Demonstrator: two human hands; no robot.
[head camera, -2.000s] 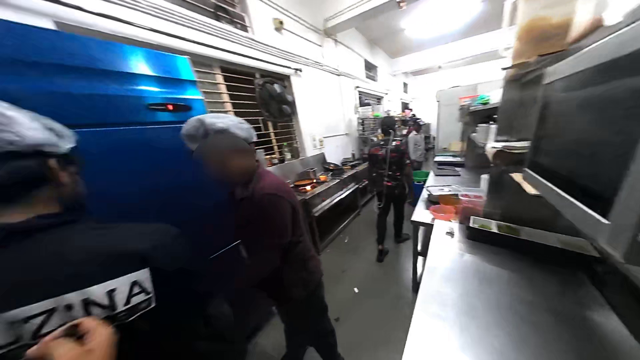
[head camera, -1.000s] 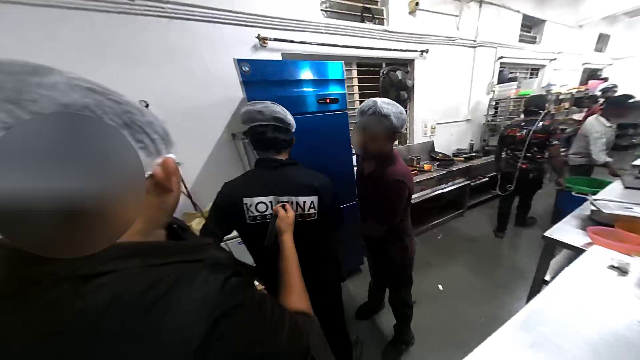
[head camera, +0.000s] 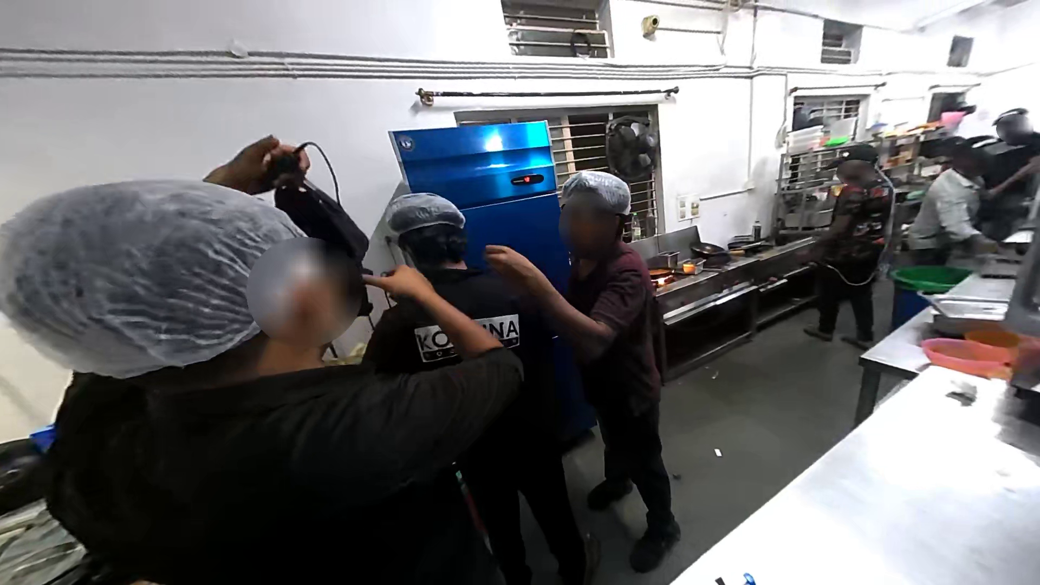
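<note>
Neither my left hand nor my right hand is in view. Close at the left, a person in a hair net (head camera: 146, 276) and dark shirt has one hand (head camera: 272, 162) raised with a black corded thing in it. Their other hand (head camera: 402, 284) is near a black strap or cloth (head camera: 325, 219). Just past them stands a person in a black shirt (head camera: 471, 337), seen from behind. A person in a maroon shirt (head camera: 621, 301) faces them with one forearm raised. Behind these people is a tall blue metal refrigerator (head camera: 512, 227).
A steel worktable (head camera: 877, 487) fills the lower right; bowls (head camera: 967, 356) and a green tub (head camera: 930, 279) are beyond it. A cooking range (head camera: 707, 296) with pans lines the wall under a fan (head camera: 631, 148). Several people are at the far right.
The view has swung left since the oldest frame. The nearest person's arm has risen with the black thing, and the person in maroon has raised a forearm.
</note>
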